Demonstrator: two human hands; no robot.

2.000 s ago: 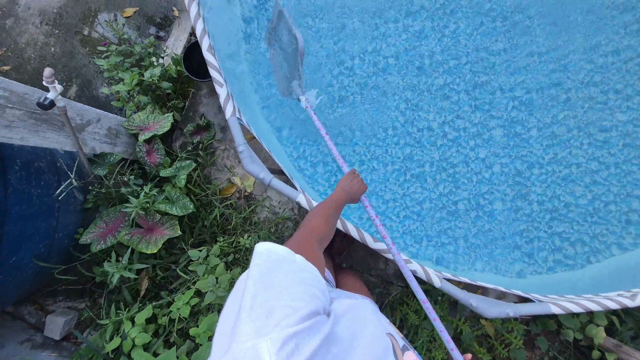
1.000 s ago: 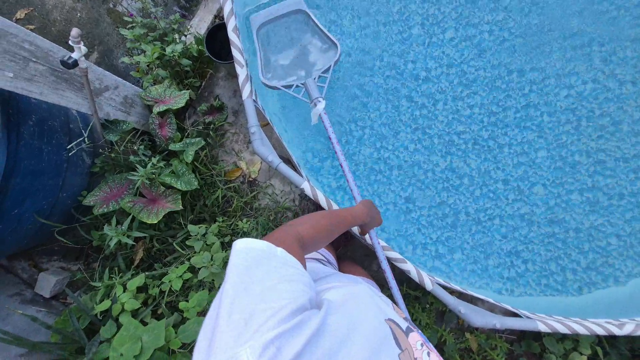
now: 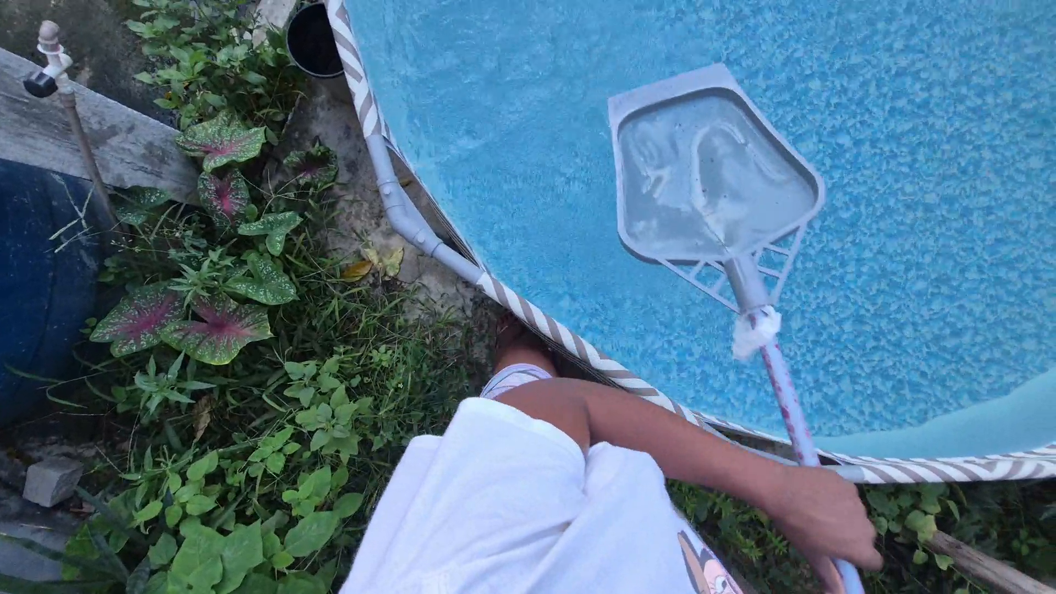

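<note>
A flat pool skimmer net with a grey frame (image 3: 718, 165) is held over the blue pool water, its mesh wet and carrying small dark specks. White material is wrapped around the joint where the frame meets a mottled pink-and-white pole (image 3: 788, 396). My left hand (image 3: 825, 516) is closed around this pole near the lower right, just outside the pool rim, with the arm reaching across from the white sleeve. The lower end of the pole runs out of view at the bottom edge. My right hand cannot be made out.
The pool's striped rim (image 3: 569, 338) curves from top left to lower right, with a grey pipe (image 3: 408, 223) along it. Leafy plants (image 3: 214, 330) grow at left. A blue barrel (image 3: 41, 280), a tap (image 3: 54, 66), a dark bucket (image 3: 313, 41) and a concrete block (image 3: 52, 481) are there too.
The skimmer has moved right, away from the pool's left rim, and is drawn closer. My left hand has moved right and down with the pole. The right hand seen earlier at the pole's lower end has left view.
</note>
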